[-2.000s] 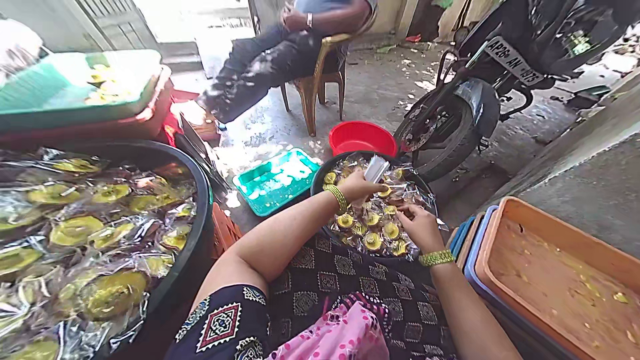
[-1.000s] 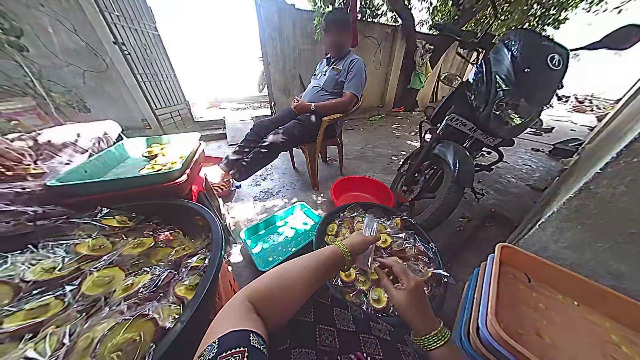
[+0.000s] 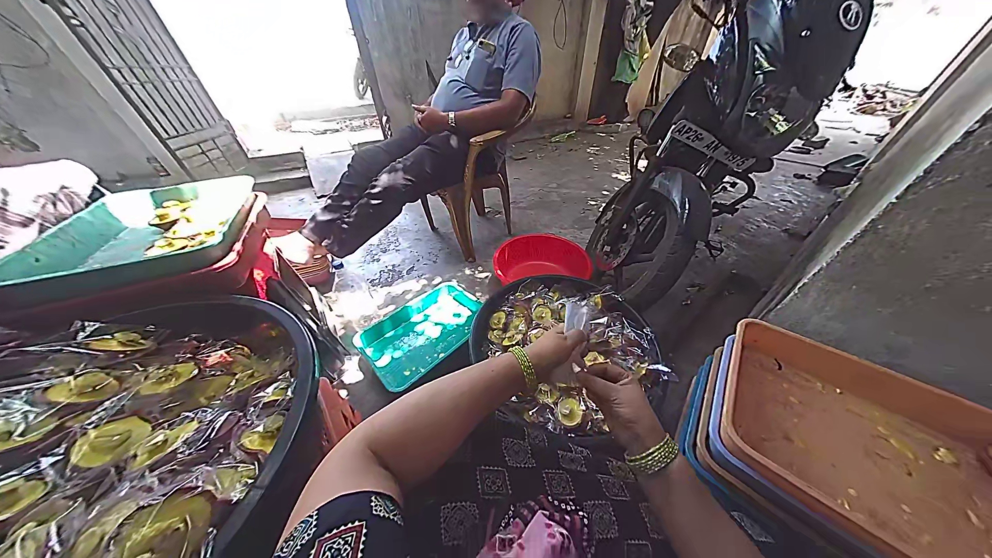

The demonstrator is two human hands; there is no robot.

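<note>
Over a round dark tub (image 3: 651,325) in my lap, my left hand (image 3: 556,350) grips a clear plastic pouch or stack of pouches (image 3: 576,316) that points up and away. My right hand (image 3: 614,389) is close beside it on the right, its thumb and fingertips brought together at the pouch's lower end; whether they pinch it is too small to tell. Beneath both hands, the tub holds many yellow, cup-like pieces in clear wrappers (image 3: 570,411). Green bangles circle both wrists.
A large black tub (image 3: 304,364) of wrapped yellow pieces stands left, near stacked trays (image 3: 116,263). A teal tray (image 3: 418,337) and red basin (image 3: 542,258) lie ahead, beside a motorcycle (image 3: 666,194). Orange tray stack (image 3: 852,364) at right. A person (image 3: 465,108) sits on a chair.
My right hand has come closer to my left hand and the pouch than two seconds ago, when it was lower among the wrapped pieces. The view has tilted.
</note>
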